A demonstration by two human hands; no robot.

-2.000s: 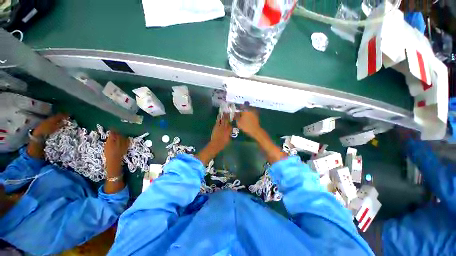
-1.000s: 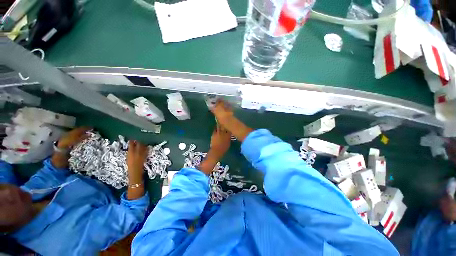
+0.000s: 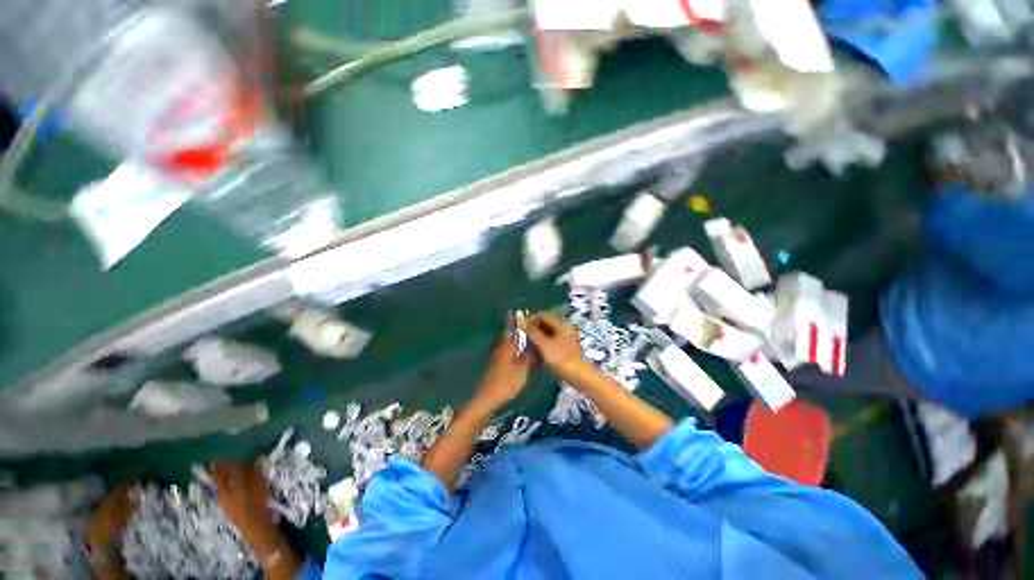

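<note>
My left hand (image 3: 506, 368) and my right hand (image 3: 558, 343) are close together over the green bench. Between their fingertips they hold a small white bundled cable (image 3: 522, 331), mostly hidden by the fingers. A heap of white bundled cables (image 3: 601, 340) lies just right of my right hand. Another cable heap (image 3: 391, 436) lies left of my left forearm. White retail boxes (image 3: 731, 300) with red marks are piled to the right.
A metal rail (image 3: 544, 193) crosses beyond my hands, with a long white block (image 3: 391, 255) on it. A blurred water bottle (image 3: 215, 159) stands on the upper shelf. Another worker's hands (image 3: 238, 499) are at lower left. A red stool (image 3: 787, 442) is at lower right.
The view has swung to the right and tilted. My hands have come back from the small box by the rail and now hold a cable bundle together.
</note>
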